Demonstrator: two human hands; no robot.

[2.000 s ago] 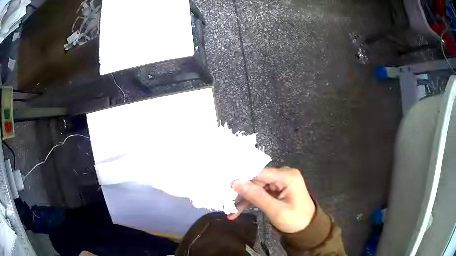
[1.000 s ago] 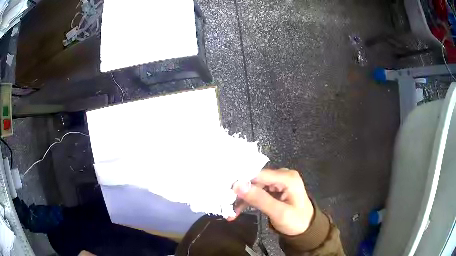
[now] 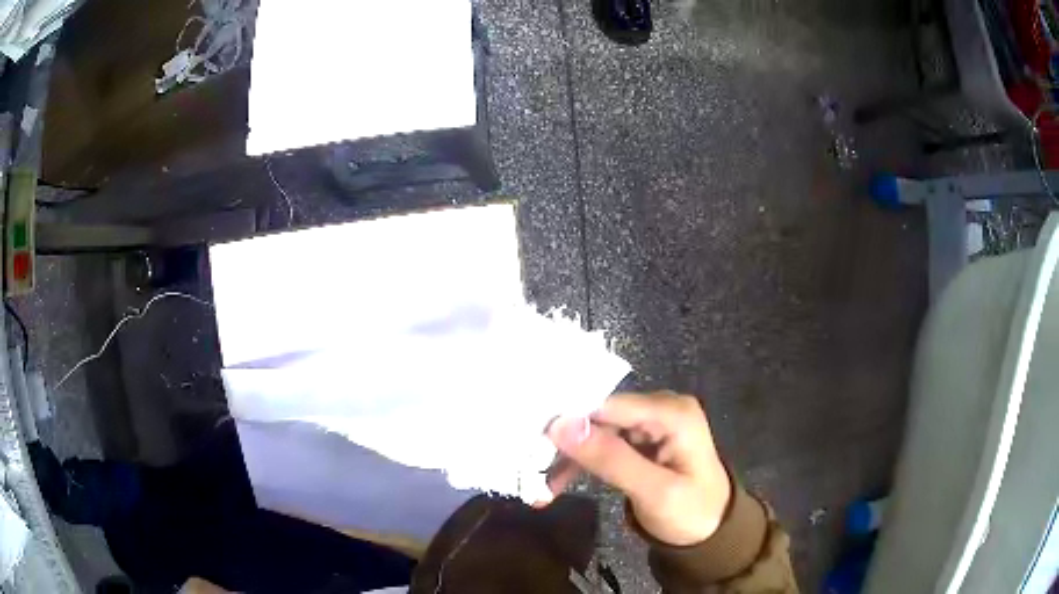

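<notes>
White fabric pieces (image 3: pixel 465 383) with frayed, ragged edges lie on a white-topped stool (image 3: pixel 337 476) and overhang its right side; glare hides how many layers there are. My right hand (image 3: pixel 668 464), bare with a brown cuff, pinches their lower right corner between thumb and fingers. A small skin-coloured patch (image 3: pixel 203 587) is cut off by the bottom edge at the left; it may be my left hand, but what it does cannot be told.
A second white-topped stool (image 3: pixel 360 75) stands beyond. A brown rounded shape (image 3: pixel 505 545) is at bottom centre. A pale grey table edge (image 3: pixel 975 418) with metal legs is at right. White cables (image 3: pixel 203 52) lie at upper left. A dark object (image 3: pixel 624 17) is on the speckled floor.
The view has shifted slightly, and a dark object has come into it at the top. My right hand keeps its pinch on the fabric in nearly the same place.
</notes>
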